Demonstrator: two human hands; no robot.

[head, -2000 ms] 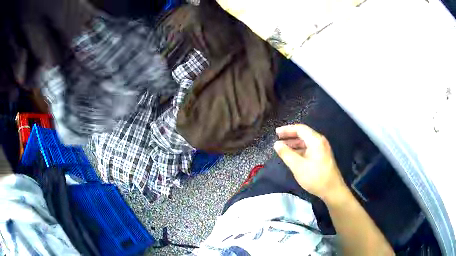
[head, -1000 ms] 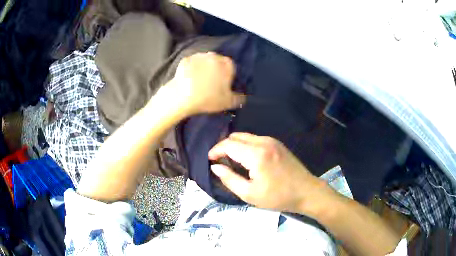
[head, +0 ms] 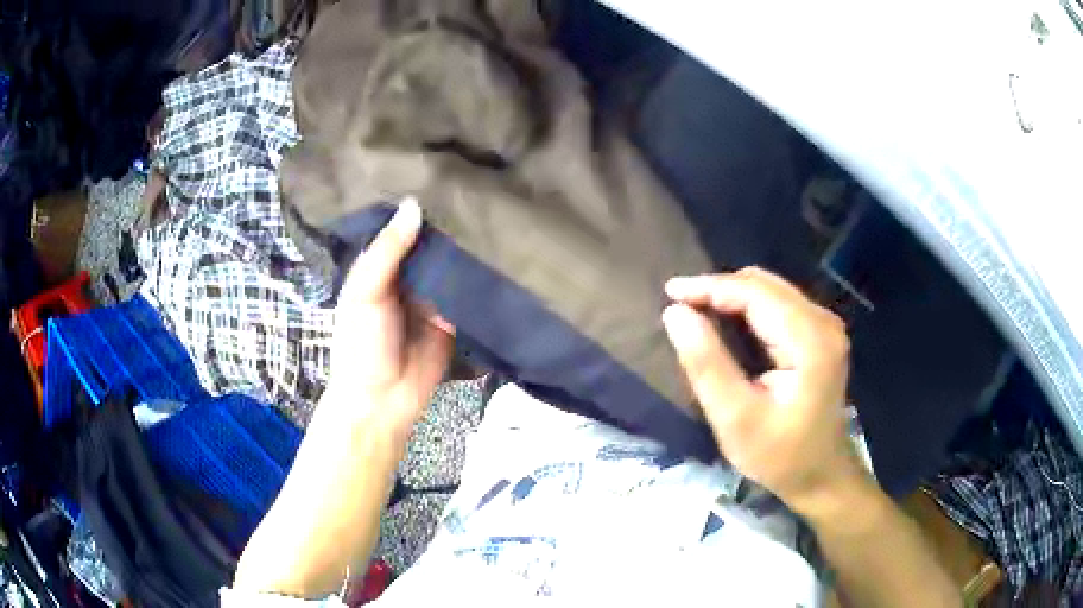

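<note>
A brown cloth garment (head: 511,214) with a navy band (head: 523,321) along its near edge is held above my lap. My left hand (head: 398,315) grips the band at its left part, thumb on top and fingers underneath. My right hand (head: 778,374) is at the right end of the garment, thumb and fingertips close together over the brown cloth. Whether those fingertips pinch the cloth cannot be told. The band runs slanting down from my left hand to beside my right hand.
Plaid cloth (head: 226,238) hangs on the left. A blue plastic crate (head: 226,439) with dark cloth over it and a red object (head: 48,309) are at lower left. The white table (head: 938,107) curves along the right. More dark plaid cloth (head: 1033,511) lies at lower right.
The garment was bunched between both hands and is now spread out, its navy band stretched to the right. My left hand moved left and down and turned over; my right hand moved right.
</note>
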